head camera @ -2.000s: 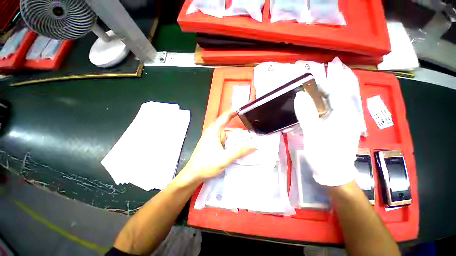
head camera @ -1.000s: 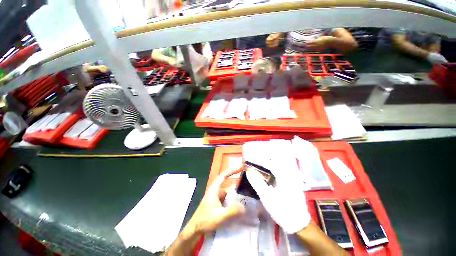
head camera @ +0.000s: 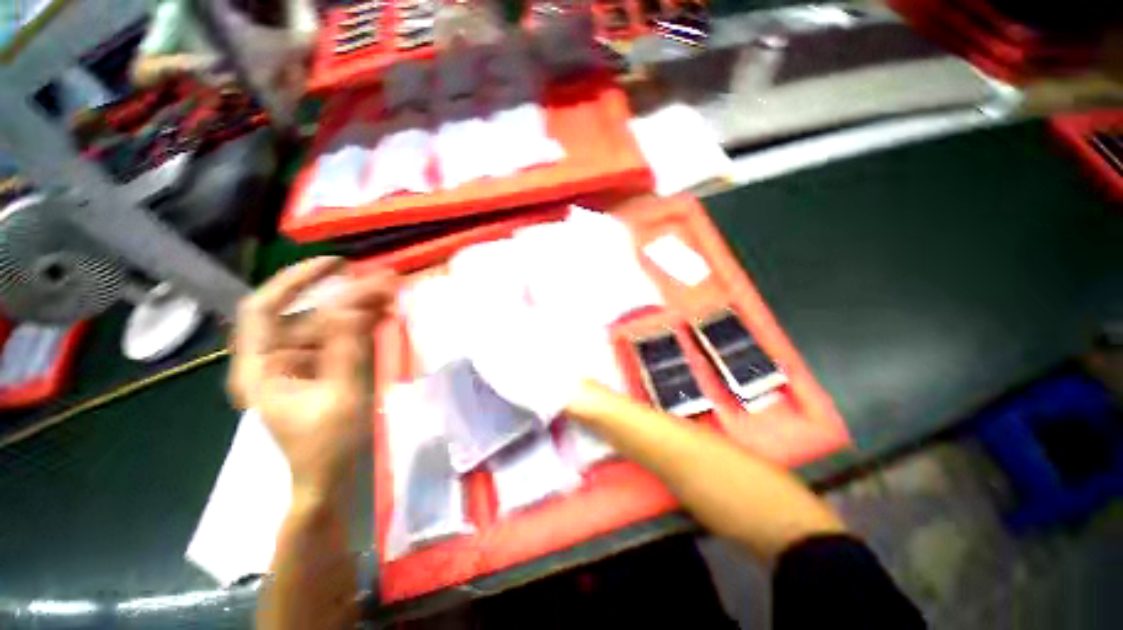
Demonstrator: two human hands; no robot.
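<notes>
My right hand, in a white glove and blurred, is over the middle of the red tray and holds a sleeved phone tilted above the near pockets. My left hand, bare and blurred, is raised at the tray's left edge, fingers loosely curled and apart, with nothing clearly in it. Sleeved phones lie in near pockets. Two bare phones, one beside the other, lie in the right pockets. White sleeves cover the far pockets. A white label slip lies at the far right.
The pile of flat white sleeves lies left of the tray, partly behind my left forearm. Stacked red trays with sleeved phones stand behind. A fan and slanted metal post are at left. A blue stool-like object is at lower right.
The view has swung right and down. My left hand has come off the phone and risen to the left. The phone, bare two seconds ago, now shows inside a sleeve at my right hand.
</notes>
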